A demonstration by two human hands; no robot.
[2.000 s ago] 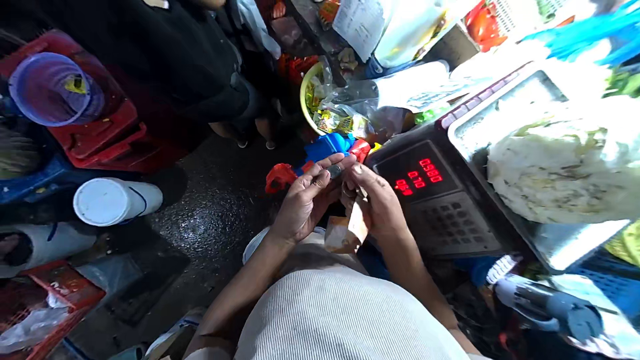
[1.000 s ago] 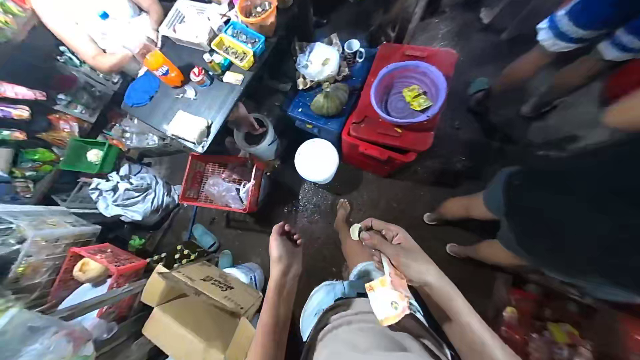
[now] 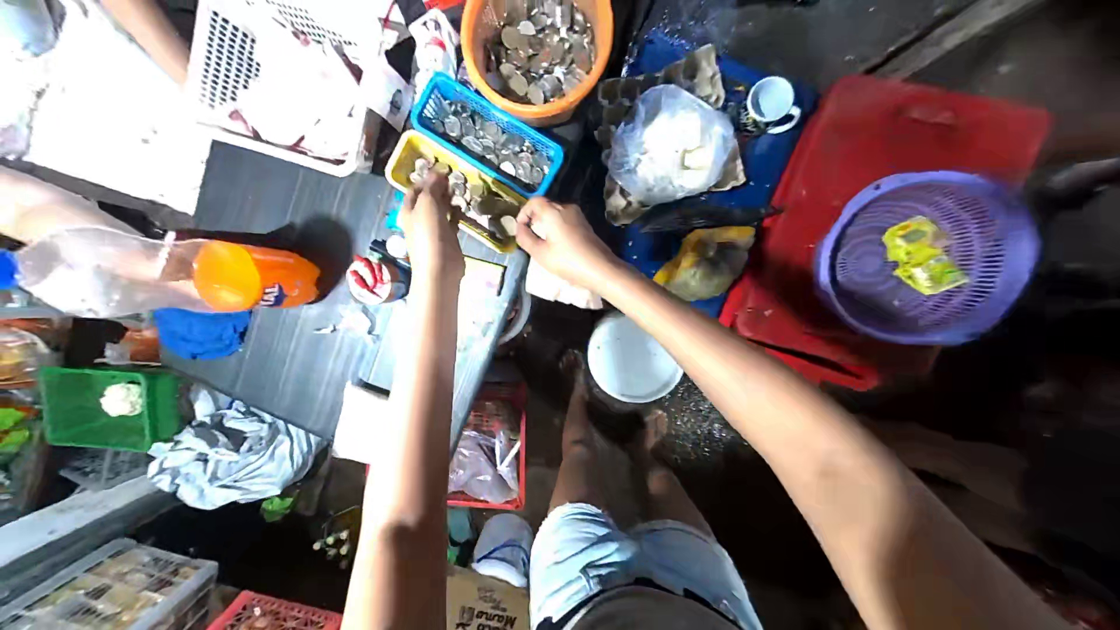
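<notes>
My left hand [image 3: 429, 219] reaches over a yellow plastic basket [image 3: 402, 166] of coins, its fingertips down among the coins; whether they grip one is hidden. At the basket's right end is my right hand [image 3: 560, 241], a coin [image 3: 509, 226] at its fingertips and folded pale paper [image 3: 560, 287] just beneath it. A blue basket [image 3: 553, 175] of coins stands alongside the yellow one. Behind them is an orange tub [image 3: 472, 52] with many coins.
An orange drink bottle [image 3: 271, 276], a can [image 3: 372, 280] and a white crate [image 3: 350, 157] stand on the dark table [image 3: 289, 367]. A person's arm [image 3: 52, 206] lies at the left. To the right are a white bucket [image 3: 634, 359], a red cooler [image 3: 927, 114] and a purple basket [image 3: 831, 254].
The view has swung strongly to the coin containers on the table. Both hands, together two seconds ago and apart one second ago, have moved to the yellow basket.
</notes>
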